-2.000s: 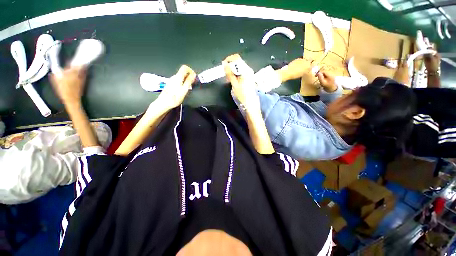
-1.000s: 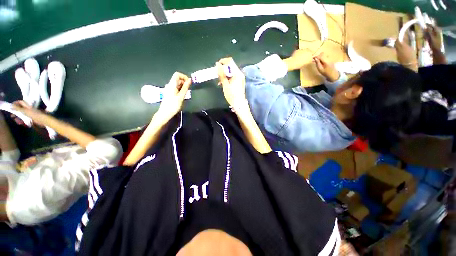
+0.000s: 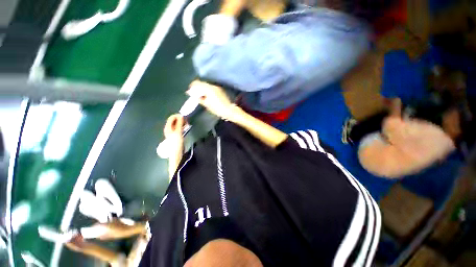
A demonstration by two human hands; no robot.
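The view is tilted and blurred. My left hand (image 3: 175,126) is closed around the narrow part of a white shell, whose rounded end (image 3: 165,149) sticks out below the hand. My right hand (image 3: 206,97) holds a short white piece (image 3: 189,106), which points down-left towards my left hand. The hands are close together over the dark bench. Whether the two white parts touch, and any wire between them, cannot be told. The fingers hide part of both.
A green conveyor (image 3: 88,57) with a pale edge rail (image 3: 107,128) runs at left, carrying white parts. A neighbour's denim sleeve (image 3: 261,57) is close above my right hand. Another worker's hands (image 3: 112,232) and white shells (image 3: 107,195) are lower left. A curved white piece (image 3: 189,18) lies at top.
The whole view has turned sharply, so the bench now runs diagonally and the conveyor shows at left. My hands still hold the white parts and appear closer together.
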